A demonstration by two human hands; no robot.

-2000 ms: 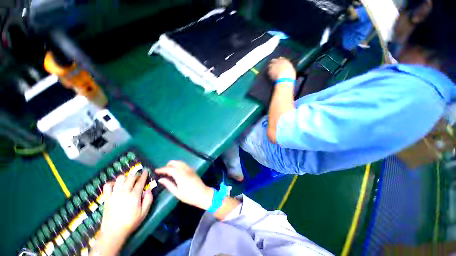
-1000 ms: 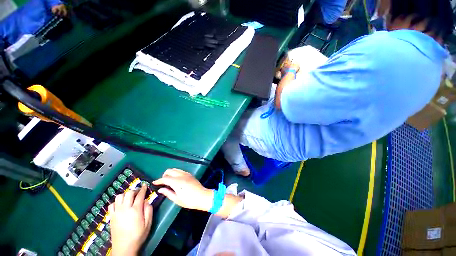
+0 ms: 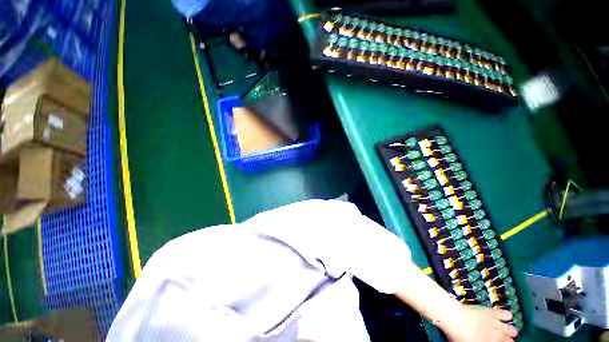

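Note:
A long black foam tray (image 3: pixel 419 217) lies on the green bench at the right, running away from me. It holds two rows of green rounded circuit board units (image 3: pixel 461 202) with thin wires and yellow-and-white ends. My left hand (image 3: pixel 477 323) is at the tray's near end, low in the picture, palm down over the last units. Its fingers are bent, and whether they grip a unit or the tray is hidden. My right hand is not in view.
A second filled tray (image 3: pixel 414 75) lies farther back on the bench. A white-and-blue screw feeder (image 3: pixel 566 294) stands right of the near tray. A blue basket (image 3: pixel 270 159) stands on the floor beside a person's dark-clothed legs. Cardboard boxes (image 3: pixel 50 133) and blue mesh (image 3: pixel 83 247) are at the left.
The view has swung far to the left, from the coworker in blue to the bench's other side. My right hand has left the picture. My left hand still lies at the tray.

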